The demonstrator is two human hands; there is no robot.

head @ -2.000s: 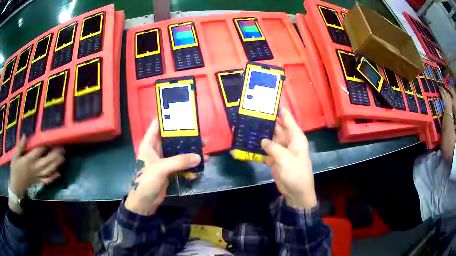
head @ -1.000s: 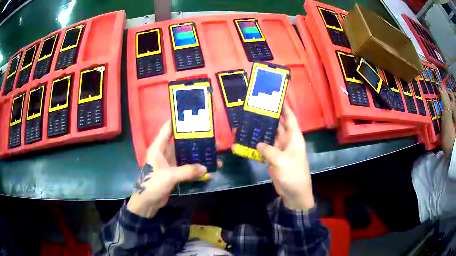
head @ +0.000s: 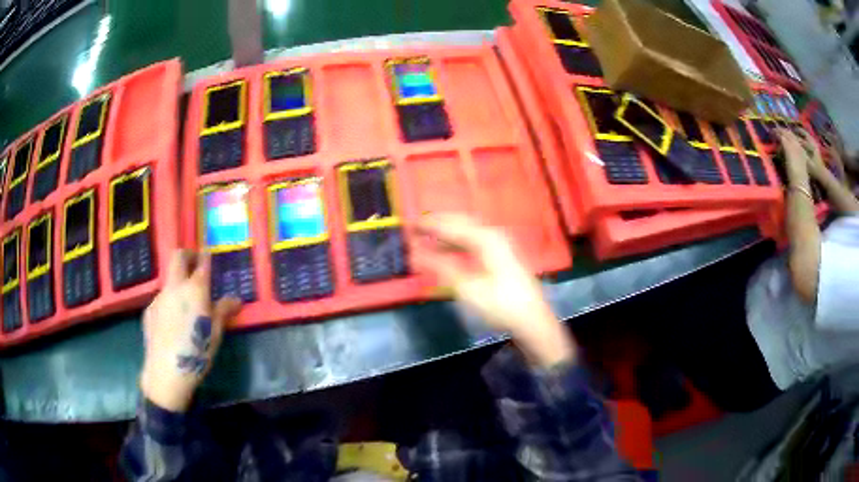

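Note:
A red foam tray (head: 374, 303) lies in front of me with keypad phones in its pockets. The lower left phone (head: 227, 229) and the phone beside it (head: 299, 226) have lit, coloured screens. The third lower phone (head: 374, 221) is dark and sits slightly tilted. My left hand (head: 184, 320) is at the lower left phone's bottom left corner, thumb and fingers apart; whether they touch it is unclear. My right hand (head: 485, 273) is blurred, empty and open, over the tray right of the third phone.
Another red tray (head: 141, 122) with dark phones lies left. Stacked red trays (head: 556, 193) stand right, with an open brown cardboard box (head: 664, 61) and a loose phone (head: 645, 123) on top. Another person's arm (head: 801, 193) is at far right. The green bench (head: 377, 344) has a curved front edge.
The two phones I held now lie lit in the lower left pockets. My hands have let go; the left has moved left. The view has shifted right, and the dark phone has moved one pocket along.

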